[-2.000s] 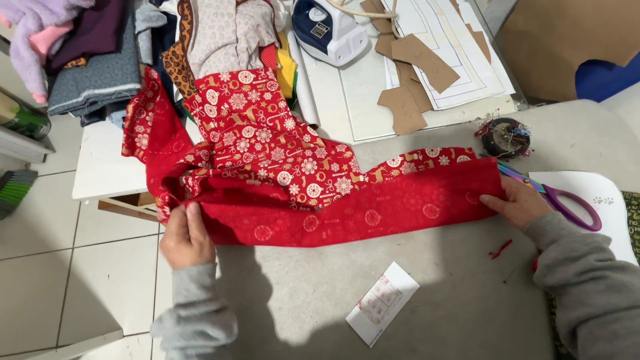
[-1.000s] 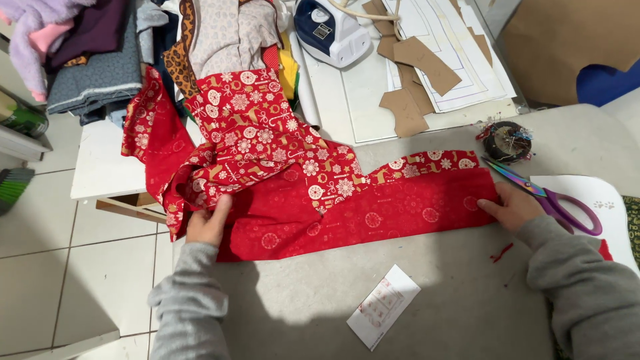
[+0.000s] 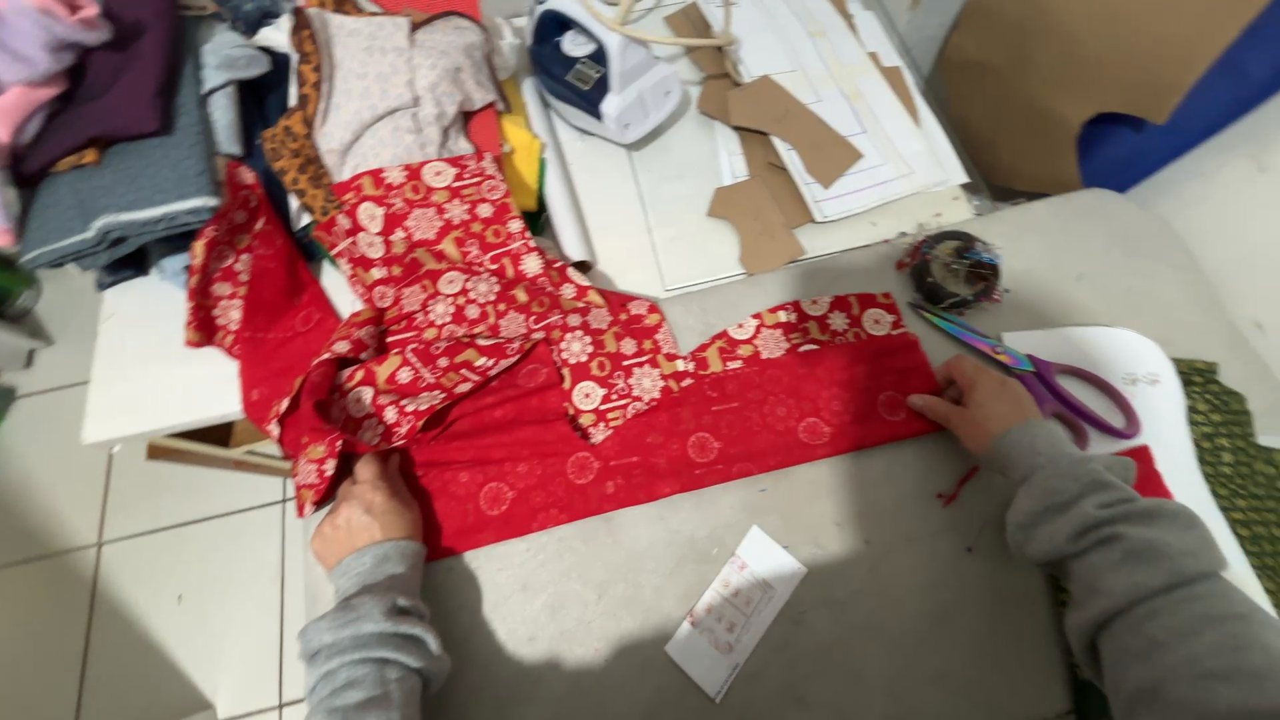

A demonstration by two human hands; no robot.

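Note:
A red printed fabric (image 3: 700, 420) with snowflakes and reindeer stretches across the grey work surface, its plainer side up along the front edge and a bunched part at the left. My left hand (image 3: 368, 508) grips the fabric's front edge below the bunched folds, its fingertips partly hidden. At the strip's right end, my right hand (image 3: 975, 402) holds the corner between thumb and fingers. Scissors with purple handles (image 3: 1075, 395) lie just beyond my right hand, blades apart. A pincushion with many pins (image 3: 950, 270) sits behind them.
A folded printed paper (image 3: 735, 612) lies in front of the fabric. Farther back are a white and blue iron (image 3: 600, 75), brown card pattern pieces (image 3: 795, 125) and paper sheets. Piled clothes (image 3: 120, 190) stand at the left, above a tiled floor (image 3: 190, 570). A red scrap (image 3: 1145, 472) is at the right.
My left hand has shifted right along the fabric's front edge since the oldest frame, and the front strip now slants more, its left end lower. My right hand stays at the right end.

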